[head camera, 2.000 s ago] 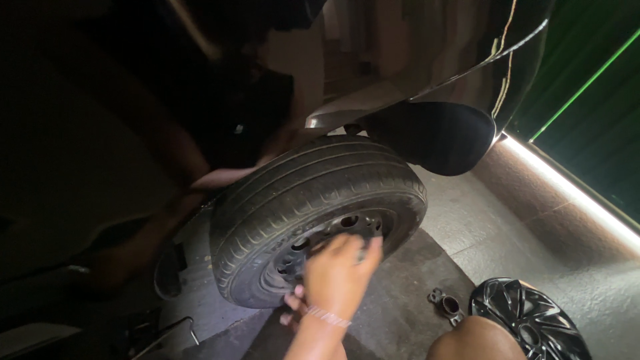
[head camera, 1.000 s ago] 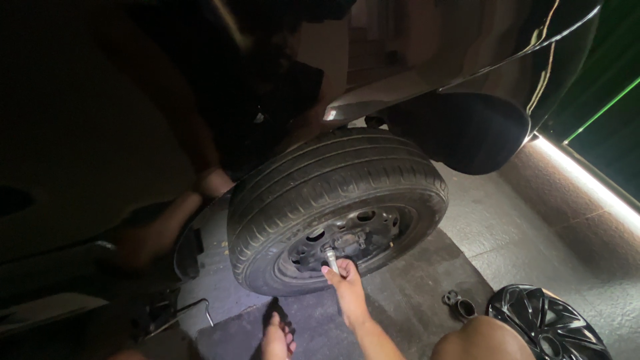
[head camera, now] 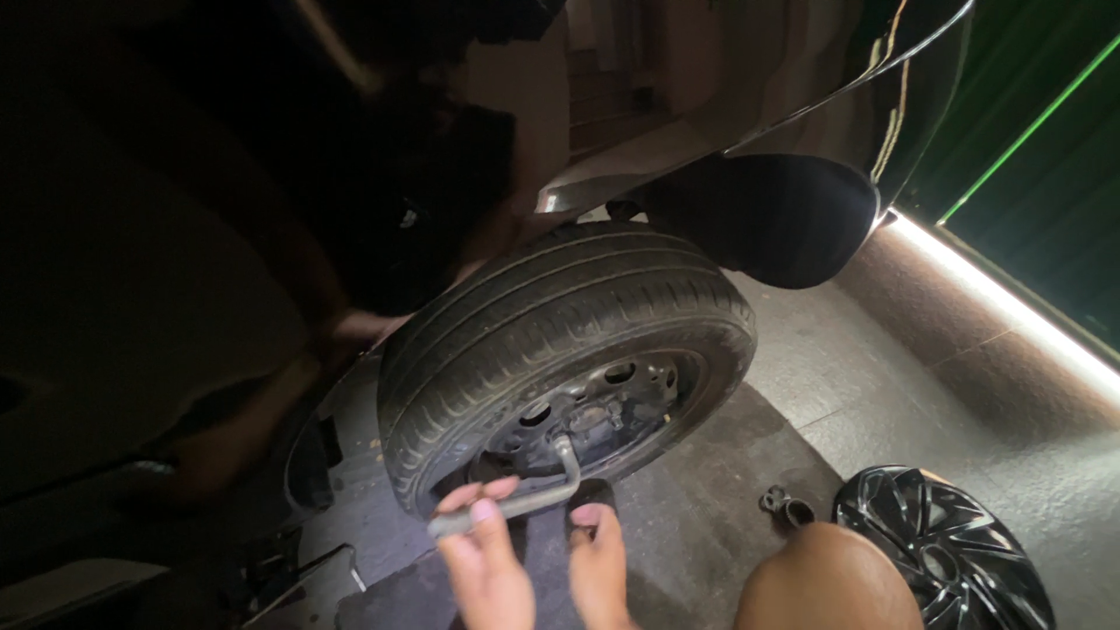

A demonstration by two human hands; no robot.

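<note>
A car wheel with a black steel rim [head camera: 604,420] and a rubber tire [head camera: 560,306] stands turned outward from the dark car body [head camera: 420,157]. An L-shaped lug wrench [head camera: 538,500] has its socket end at the rim, near the hub, and its handle points to the lower left. My left hand [head camera: 486,551] holds the handle near its free end, thumb on top. My right hand [head camera: 599,560] is just right of the wrench's bend, fingers curled; nothing shows in it, and whether it touches the wrench is unclear.
A black wheel cover [head camera: 945,560] lies on the floor at the lower right, beside my knee [head camera: 827,586]. Small round metal parts [head camera: 787,507] lie left of it. A thin bent metal rod [head camera: 350,564] is at the lower left, and a mud flap [head camera: 770,223] hangs behind the tire.
The wrench's handle now shows, pointing to the lower left. My left hand has come up from the floor side and closed on it. My right hand, on the wrench one second ago, is now beside its bend.
</note>
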